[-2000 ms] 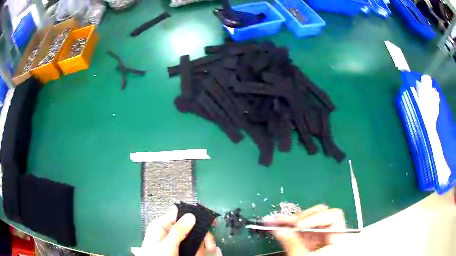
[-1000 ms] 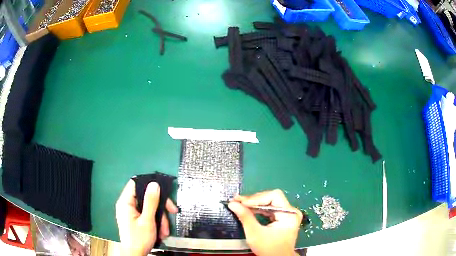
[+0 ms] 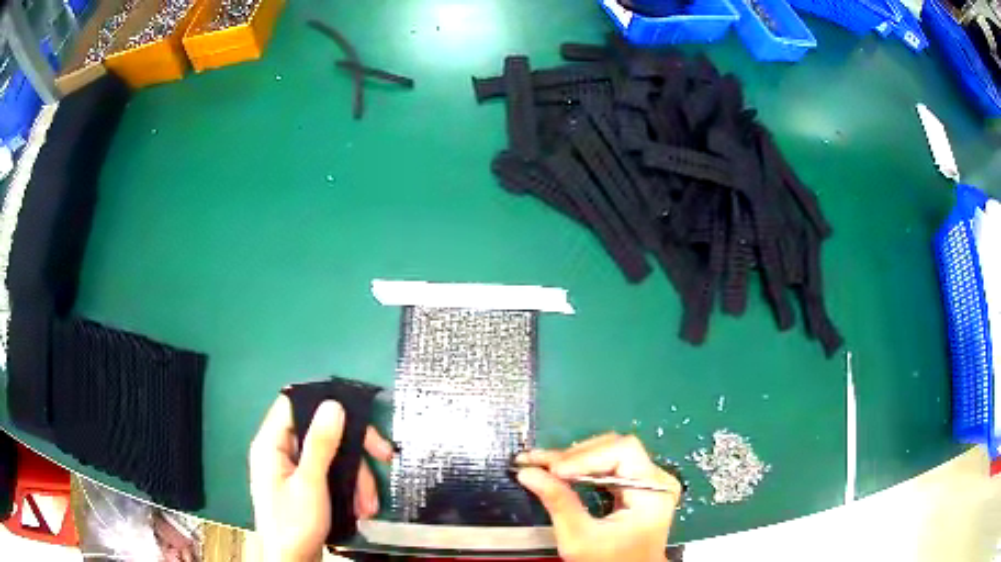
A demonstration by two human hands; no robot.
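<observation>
My left hand (image 3: 302,478) holds a folded black fabric strap (image 3: 349,461) just left of the silver gridded sheet. The sheet (image 3: 467,373) lies flat in front of me, shiny silver over most of it and dark at its lower end. My right hand (image 3: 609,494) holds slim tweezers (image 3: 620,482), their tip at the sheet's lower right part. The tip is small, and I cannot tell whether it grips a piece. A heap of tiny silver pieces (image 3: 729,468) lies right of my right hand. Dark bits beside it are partly hidden by the hand.
White tape (image 3: 472,295) crosses the sheet's top. A loose black strap pile (image 3: 670,176) lies at upper right. Stacked straps (image 3: 132,412) line the left edge. Orange bins (image 3: 231,38) stand upper left, a blue basket (image 3: 966,318) at right. A thin white strip (image 3: 850,428) lies right of the silver heap.
My right hand has moved from beside the silver heap onto the sheet, then slightly right and down. My left hand still holds the strap. The view has shifted since the earliest frame.
</observation>
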